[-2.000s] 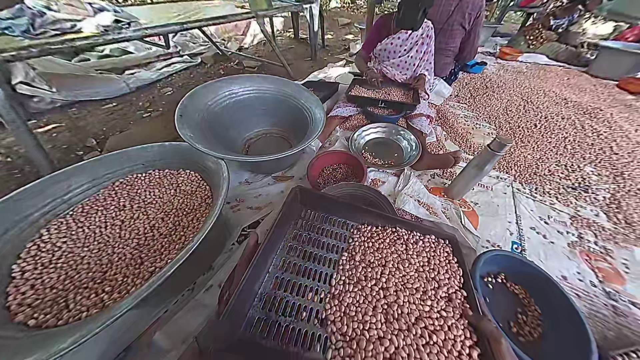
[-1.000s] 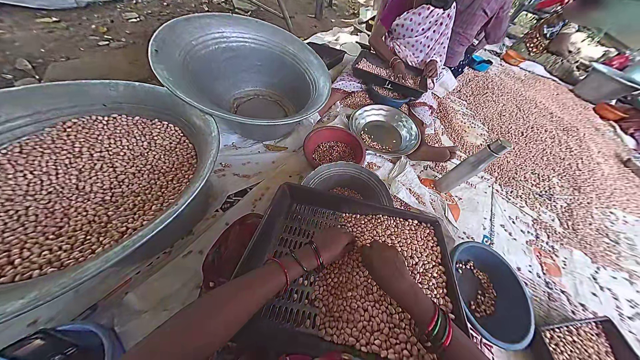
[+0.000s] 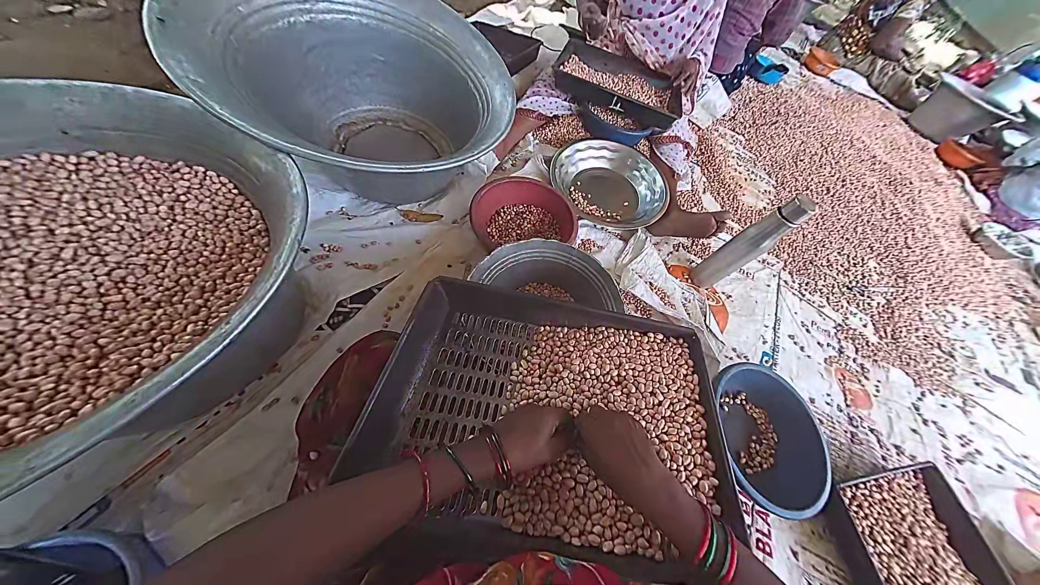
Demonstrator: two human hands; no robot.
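Observation:
A black slotted plastic tray (image 3: 467,378) lies tilted in front of me, its right part covered by shelled nuts or beans (image 3: 617,366). My left hand (image 3: 536,435), with bangles at the wrist, rests over the middle of the tray at the edge of the pile. Touching or nearly touching it, my right hand (image 3: 621,447) is on the pile with its fingers curled down. Whether either hand holds any of the pieces is hidden. Just beyond the tray stands a grey bowl (image 3: 561,264) with a few pieces. A blue-grey basin (image 3: 784,439) with some pieces is right of the tray.
Left are a large metal tub (image 3: 284,236) full of pieces and a wide metal basin (image 3: 406,73). A red bowl (image 3: 496,195), a steel bowl (image 3: 609,175) and a metal cylinder (image 3: 751,244) stand ahead. Another person (image 3: 662,32) sits behind a tray. A second tray (image 3: 959,520) is lower right.
My left hand has come into view and both hands have moved together over the pile; a second ago they were slightly apart. The view has tilted down.

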